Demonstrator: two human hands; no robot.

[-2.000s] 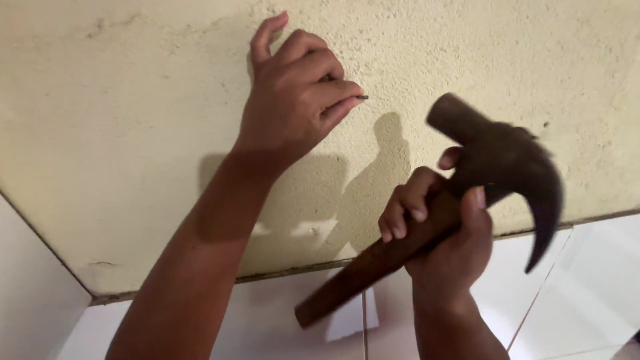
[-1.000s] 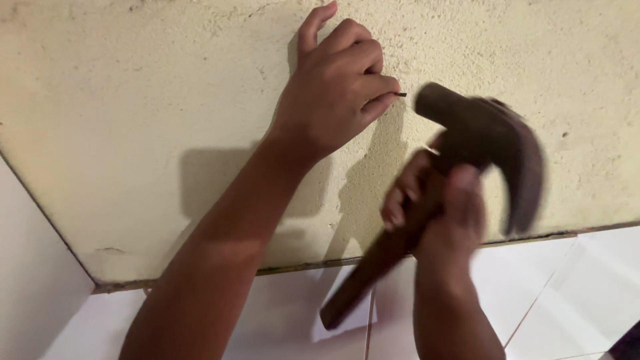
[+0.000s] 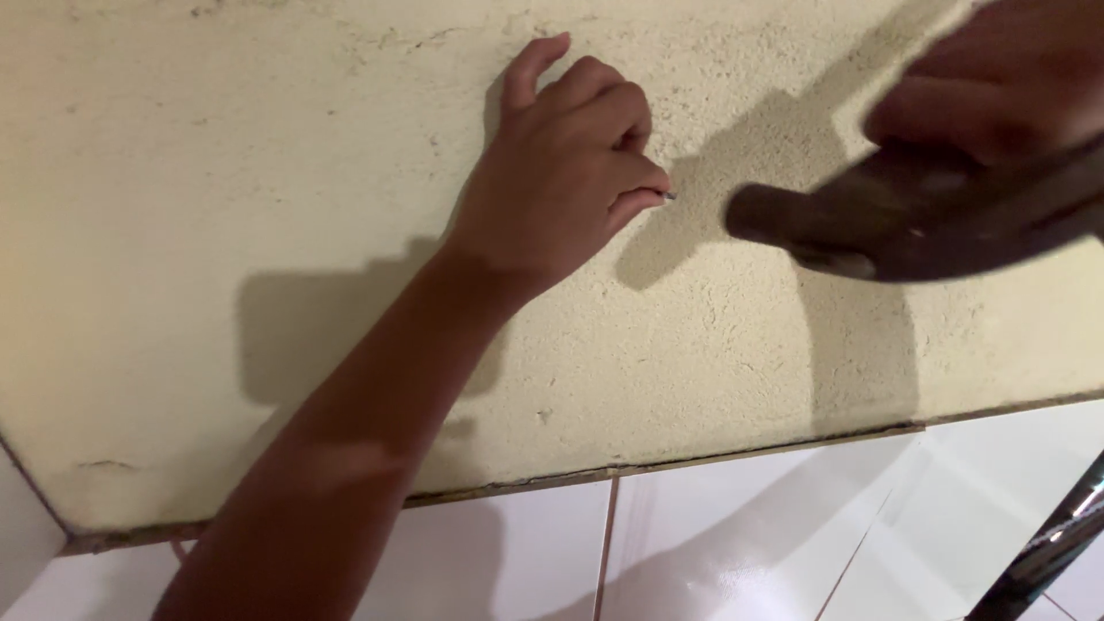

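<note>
My left hand [image 3: 561, 164] is against the cream plastered wall [image 3: 604, 371], thumb and index finger pinching a small dark nail [image 3: 668, 197], of which only a short tip shows. At the upper right my right hand [image 3: 1000, 86] grips a claw hammer [image 3: 914, 216], blurred and partly cut off by the frame's edge. The round striking face of the hammer points left, a short gap to the right of the nail. Most of the handle is hidden or out of view.
White glazed tiles [image 3: 716, 535] run below the wall, with a dark, uneven seam between them. A dark, shiny tube-like object [image 3: 1048, 535] slants across the lower right corner. Another white surface [image 3: 21, 526] meets the wall at the lower left.
My right hand has moved up and to the right with the hammer, which has turned so that its handle no longer hangs down to the lower left. My left hand keeps pinching the nail.
</note>
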